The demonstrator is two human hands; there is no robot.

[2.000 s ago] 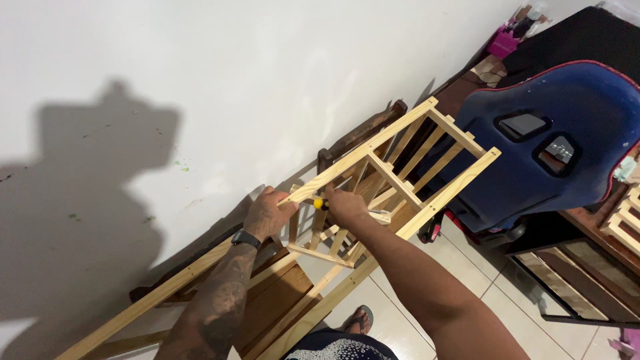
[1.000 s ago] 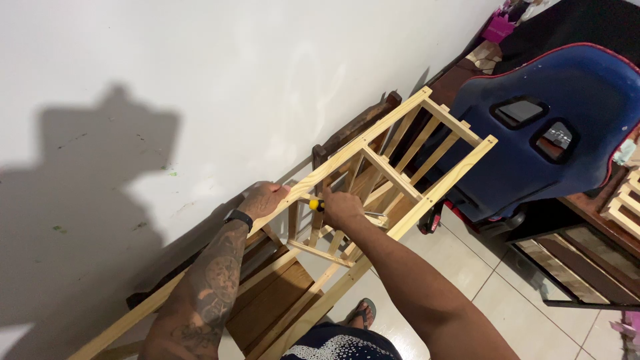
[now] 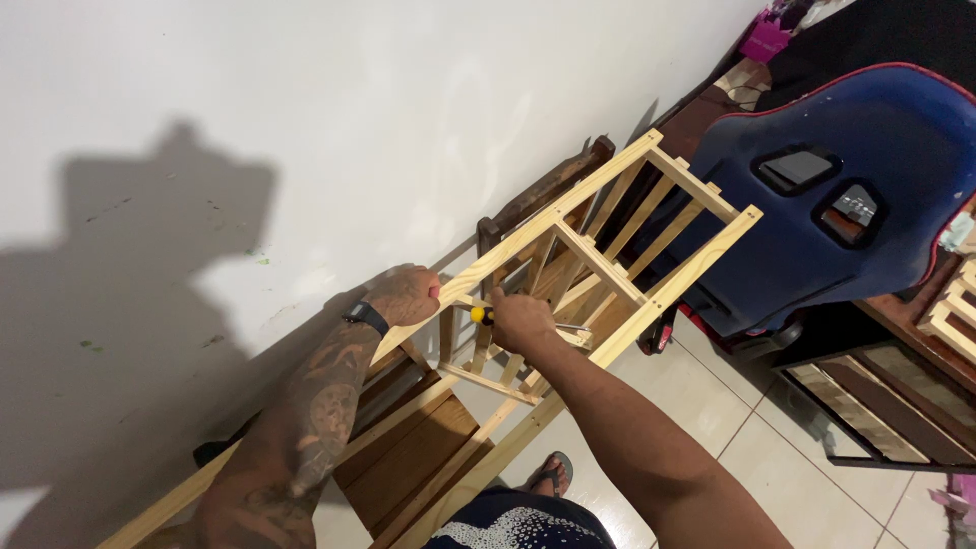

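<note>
A long pale wooden frame [image 3: 602, 271] with rails and slats slants across the view. My left hand [image 3: 408, 296], with a dark watch on its wrist, grips the frame's upper rail near the wall. Inside the frame, my right hand [image 3: 522, 322] is closed around a screwdriver. Its yellow-and-black handle end [image 3: 480, 315] sticks out on the left of the fist, and its metal shaft [image 3: 573, 328] points right, close to a small wooden piece [image 3: 579, 338]. Whether the tip touches that piece I cannot tell.
A white wall [image 3: 366, 137] runs along the left. Beneath the frame is a brown wooden chair [image 3: 415, 461]. A blue gaming chair [image 3: 823, 183] stands at the right, beside a dark cabinet [image 3: 884, 404]. My sandalled foot [image 3: 555, 474] is on the tiled floor [image 3: 698, 385].
Both hands remain at about the same places on and in the frame, with the screwdriver still in my right fist. Nothing has plainly been let go or taken up.
</note>
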